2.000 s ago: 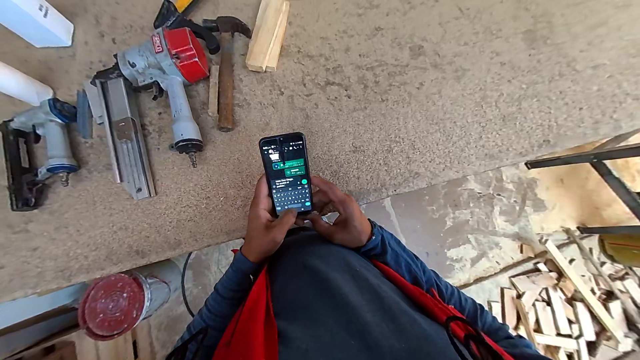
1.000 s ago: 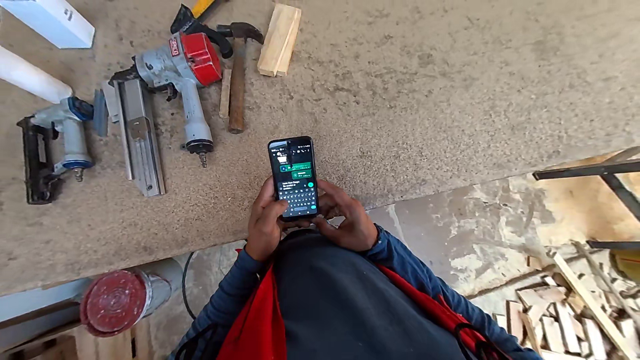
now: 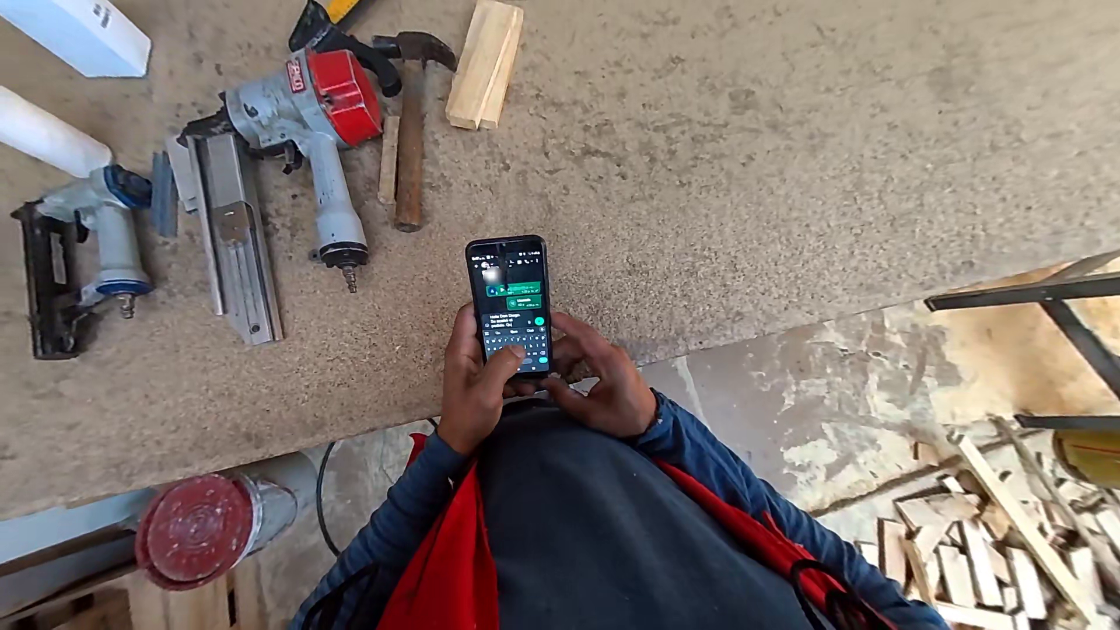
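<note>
A black smartphone [image 3: 510, 306] is held upright in both hands at the near edge of the particleboard worktop [image 3: 700, 219]. Its lit screen shows a chat with an on-screen keyboard. My left hand [image 3: 477, 385] grips the left side, its thumb over the keys. My right hand [image 3: 604, 376] supports the lower right side, with its thumb by the bottom corner. Left of the phone lie a red and grey pneumatic nail gun [image 3: 306, 131], a claw hammer [image 3: 410, 140] and a smaller pneumatic stapler or nailer [image 3: 96, 236].
Light wood blocks [image 3: 486, 66] lie at the back beside the hammer. A lidded bucket [image 3: 197, 532] stands below the worktop at left, near a dark hose or cable [image 3: 322, 499]. Wood offcuts [image 3: 980, 542] are heaped on the floor at lower right, below a dark metal frame [image 3: 1032, 293].
My left thumb has shifted over the phone's keyboard. Both hands still hold the phone in about the same place, and the tools have not moved on the worktop.
</note>
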